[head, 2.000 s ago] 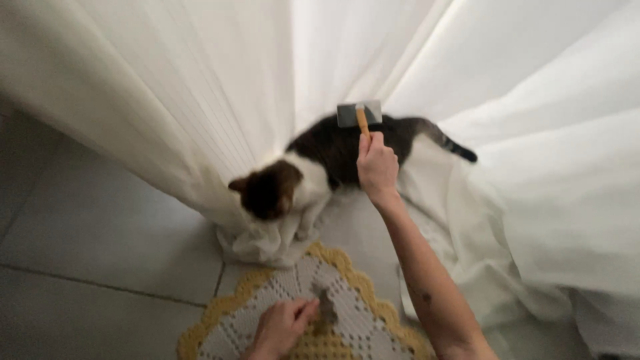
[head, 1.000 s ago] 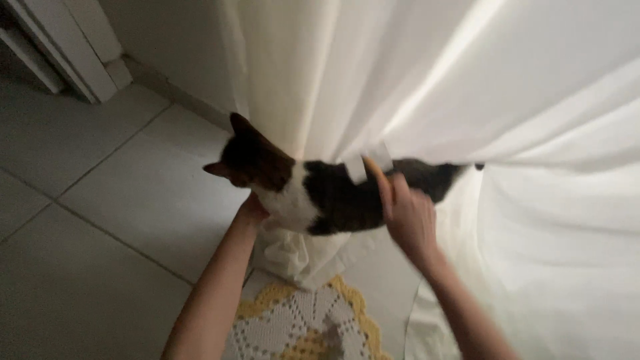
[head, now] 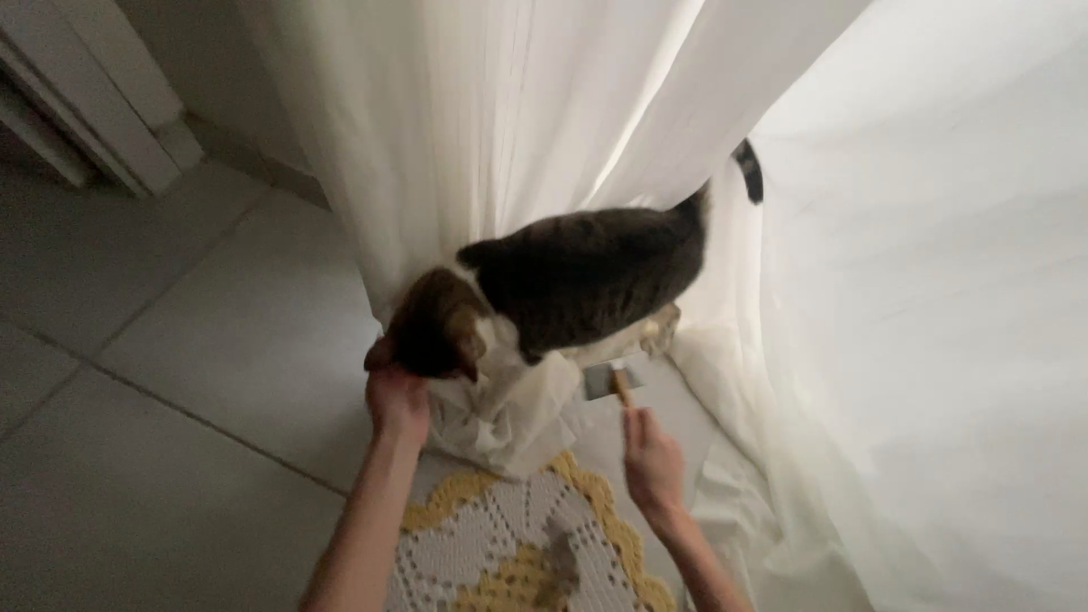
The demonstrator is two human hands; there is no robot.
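Note:
A tabby-and-white cat stands side-on against a white curtain, its head lowered at the left and its tail raised at the right. My left hand is at the cat's face, and the head hides its fingertips. My right hand grips the wooden handle of a slicker brush. The brush head is below the cat's belly, near its hind paws, apart from the back. A grey clump that looks like loose fur lies on the crocheted rug below.
Long white curtains hang behind and to the right, their hem bunched on the floor around the cat's paws. A yellow and white crocheted rug lies at the bottom. Grey floor tiles spread to the left, with a door frame at the upper left.
The brush in my right hand has come off the cat's back and down beside its belly. My left hand went from over the rug to the cat's front. The cat's head has dropped since a second ago.

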